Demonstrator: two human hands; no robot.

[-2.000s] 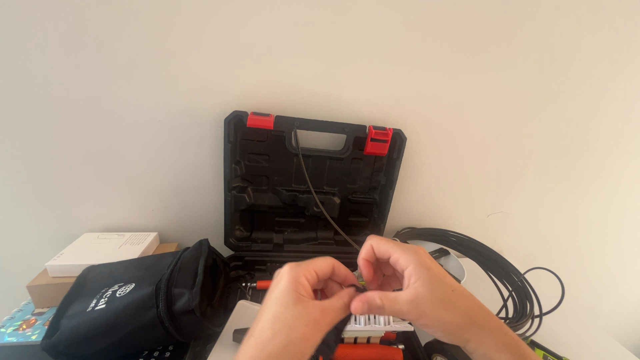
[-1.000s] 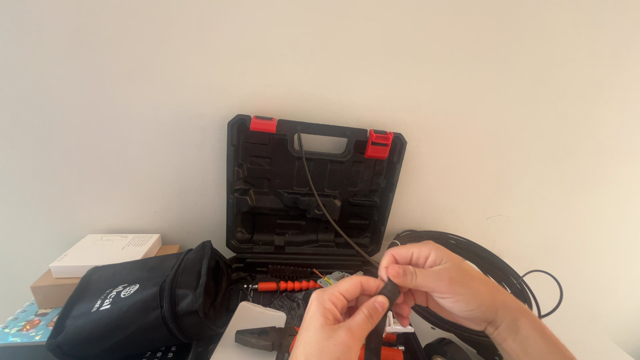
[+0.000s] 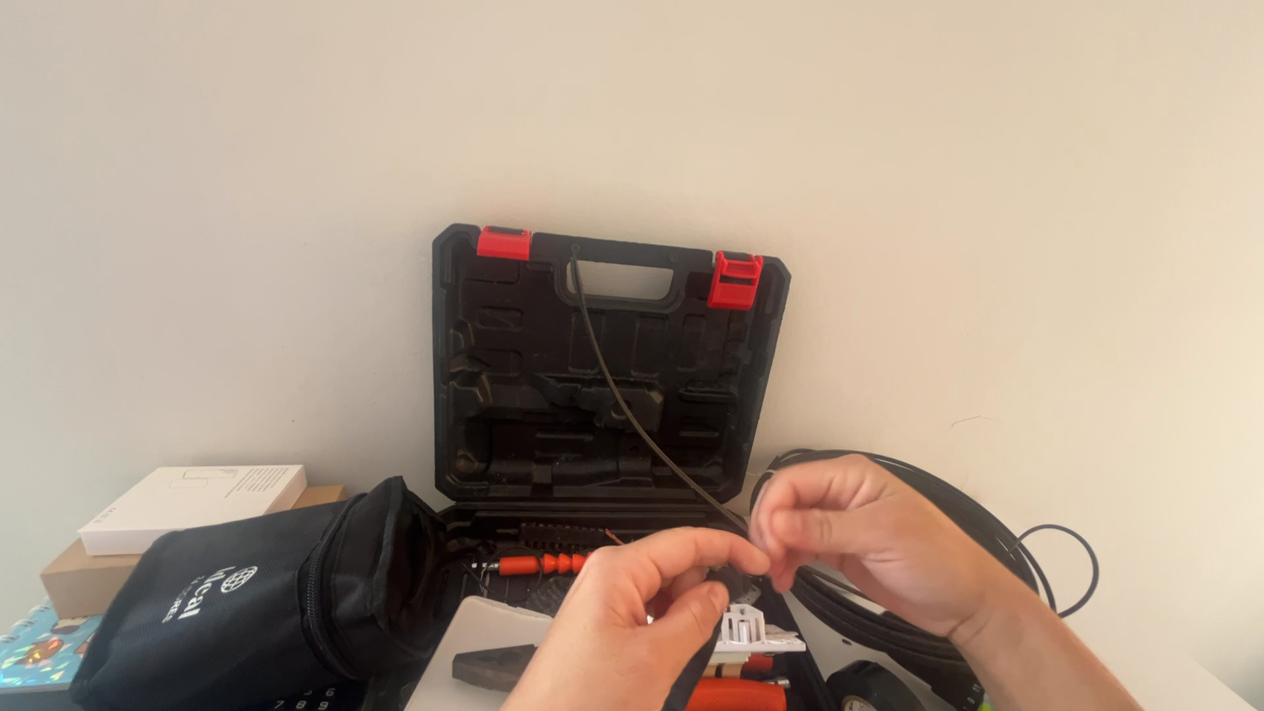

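My left hand [image 3: 642, 612] pinches a dark strip between thumb and forefinger; part of the strip hangs below the fingers. My right hand [image 3: 859, 543] is just to the right, its thumb and fingertips close together near the left fingertips; whether it grips anything cannot be told. A thin dark cable [image 3: 622, 400] runs from the lid of the black plastic tool case [image 3: 602, 444] down toward both hands, and its lower end is hidden. Below the hands are a white plastic part [image 3: 746, 632] and an orange handle [image 3: 736, 695]. Plier jaws [image 3: 491, 667] show left of my left hand.
The open case leans on the wall. A black zip bag [image 3: 237, 592] and stacked boxes [image 3: 193, 506] stand left. A coil of black cable [image 3: 973, 513] lies right, with a roll of black tape [image 3: 869, 688] nearer. An orange flexible shaft [image 3: 538, 564] lies in the case.
One second ago both hands met at the black strip; now my right hand is a little apart from my left. The strip is lower and mostly hidden by my left hand.
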